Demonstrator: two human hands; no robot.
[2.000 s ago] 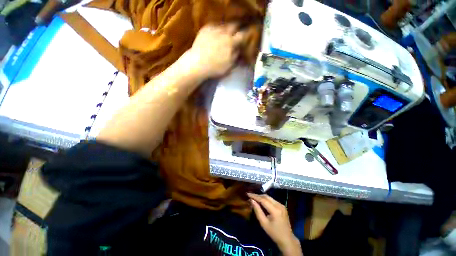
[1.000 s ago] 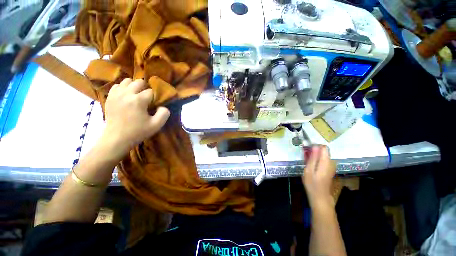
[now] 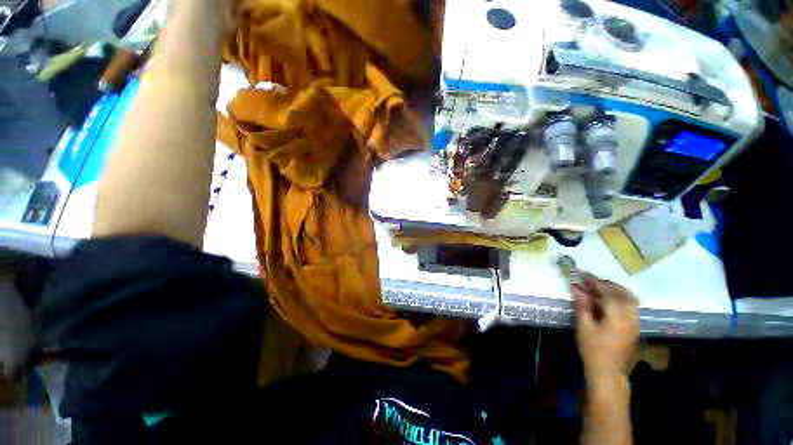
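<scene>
The rust-brown cloth heap (image 3: 313,139) lies left of the white and blue overlock machine (image 3: 513,78) and drapes over the table's front edge. My left arm reaches across the table at the left. My left hand (image 3: 213,13) is blurred and cut off by the top edge, at the heap's upper left; its fingers cannot be made out. My right hand (image 3: 606,326) is closed around the small snips (image 3: 569,269), above the table's front edge, right of the needle area. The snips' metal tip points up and left. No cloth shows under the presser foot clearly.
The control panel (image 3: 683,161) is lit blue. Paper and a tan card (image 3: 639,248) lie below it. A thin rod with a pale tip (image 3: 491,320) hangs at the front edge. A speckled cord (image 3: 219,182) lies left of the heap. Spools and clutter are at the far right.
My left hand has moved from the cloth beside the machine up to the top edge. My right hand, empty at first, has taken the snips. The view has shifted between frames.
</scene>
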